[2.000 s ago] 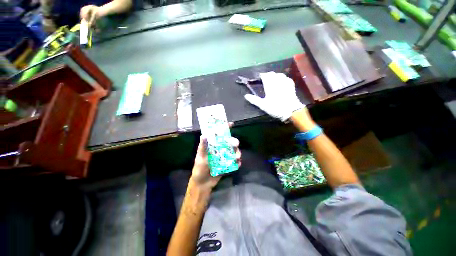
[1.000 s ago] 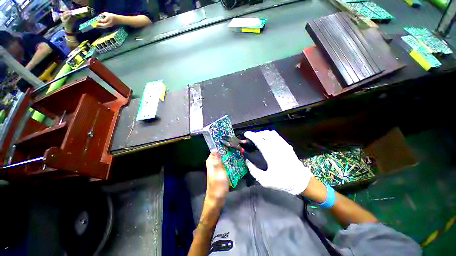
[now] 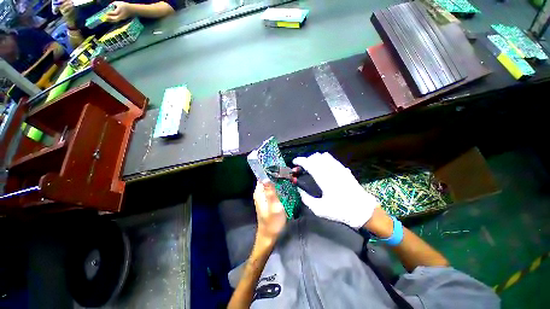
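My bare left hand (image 3: 269,211) holds a printed circuit board (image 3: 288,194) over my lap, just off the bench edge. The board is tilted, with its green speckled side facing right and its pale side facing left. My right hand (image 3: 341,192), in a white glove with a blue band at the wrist, grips side cutters (image 3: 309,183) by their dark and red handles. The metal jaws are against the board's green speckled face. Whether the jaws are open or closed is too small to tell.
The dark bench mat (image 3: 271,114) carries a pale board (image 3: 173,111) at left. A red rack (image 3: 84,142) stands at the left, a slotted block (image 3: 419,48) at the right. A scrap box (image 3: 476,178) of slivers is below. Boards lie on the green conveyor (image 3: 226,54). A person's hand (image 3: 120,11) shows opposite.
My right hand has come from the mat to the board with the side cutters. The board has turned from facing up to tilted. Over the last second both hands have barely moved.
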